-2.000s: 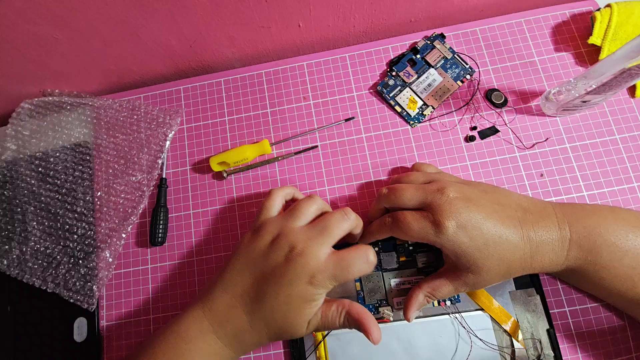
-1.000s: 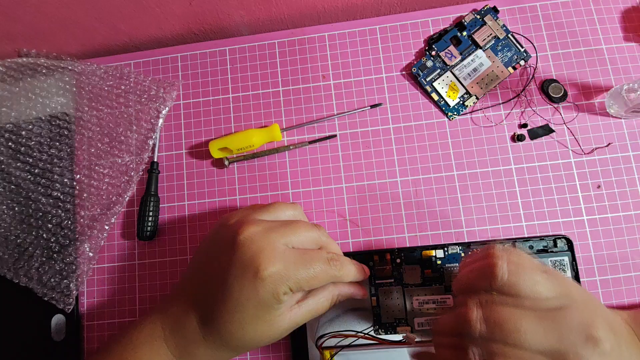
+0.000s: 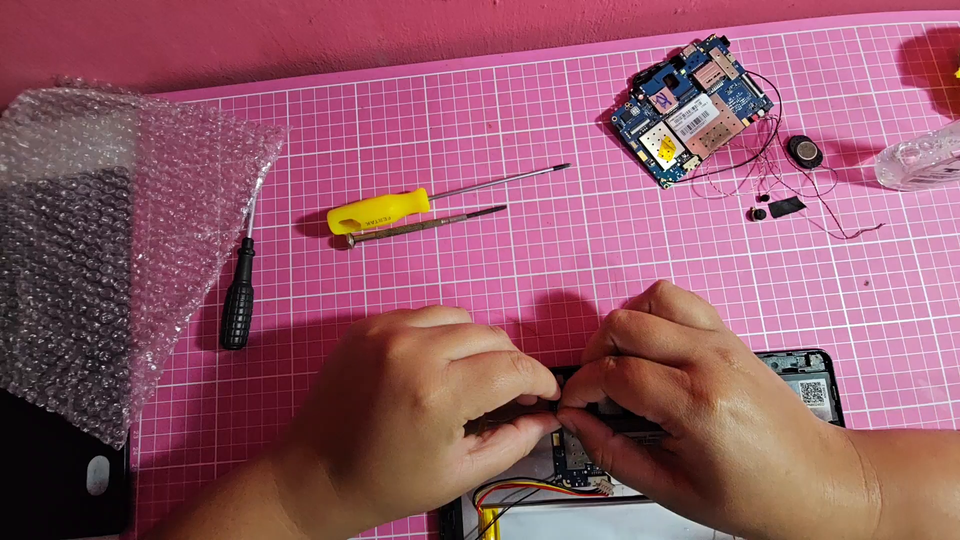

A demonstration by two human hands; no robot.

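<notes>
At the bottom centre lies an opened tablet-like device [image 3: 825, 375] with a circuit board [image 3: 574, 454], coloured wires [image 3: 525, 484] and a flat silver battery [image 3: 600, 521]. My left hand [image 3: 442, 405] pinches at the board's left edge. Thumb and forefinger of my right hand [image 3: 675, 397] meet its fingertips there. Whatever is between the fingertips is too small or hidden to tell. Both hands cover much of the board.
A yellow-handled screwdriver [image 3: 379, 211] and a thin metal screwdriver [image 3: 427, 226] lie behind my hands. At the left are a black screwdriver [image 3: 238, 300], bubble wrap [image 3: 187, 187] and a black panel [image 3: 60, 465]. A loose circuit board [image 3: 686, 112], small speaker [image 3: 805, 151] and clear bottle [image 3: 919, 161] sit back right.
My right hand has moved left from over the board's right part to my left hand's fingertips. The left hand stays near the board's left edge.
</notes>
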